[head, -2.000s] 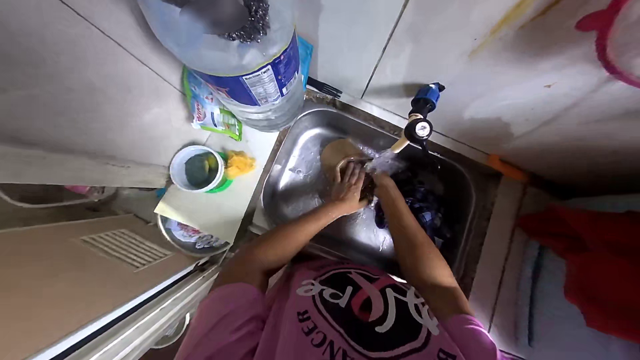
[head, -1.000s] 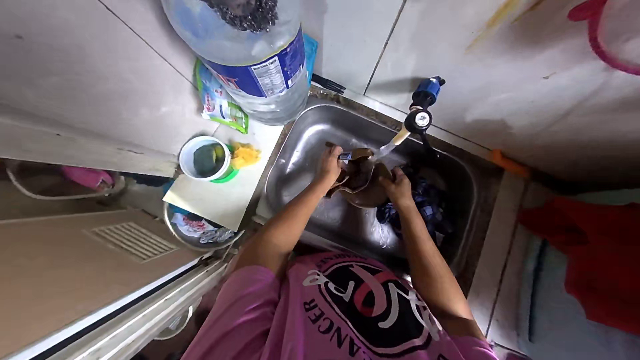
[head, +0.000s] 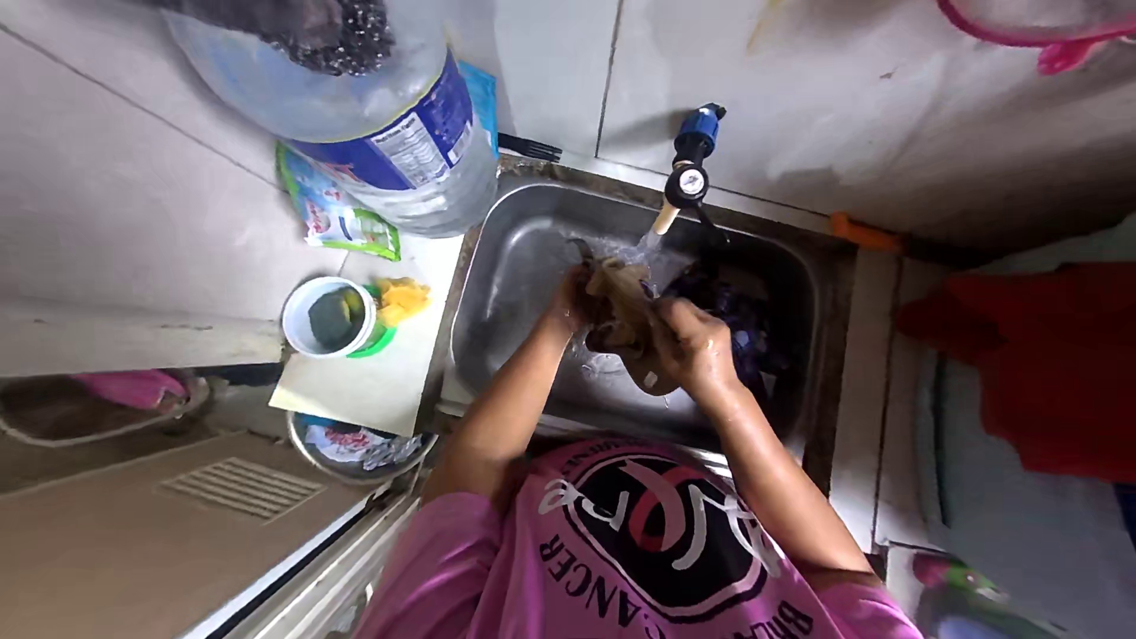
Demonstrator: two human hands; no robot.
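Both hands hold a wet, brown cloth item (head: 621,306) over the metal sink (head: 497,293). My left hand (head: 572,302) grips its left side, the fingers partly hidden behind the folds. On the other side my right hand (head: 697,342) is closed on the fabric, knuckles up. Water runs from the faucet (head: 690,182) just above and behind the item. A dark, patterned cloth (head: 750,333) lies in the right part of the basin, to the right of my right hand.
Left of the sink stand a large plastic bottle (head: 390,142), a detergent pouch (head: 342,209), a white tub (head: 328,317) and a yellow cloth (head: 402,301). A black fork (head: 530,147) lies behind the basin. Red fabric (head: 1047,364) is at the right.
Two seconds ago both hands were together on the brown cloth under the water. They then moved apart and now hold it at two sides, with its folds bunched differently.
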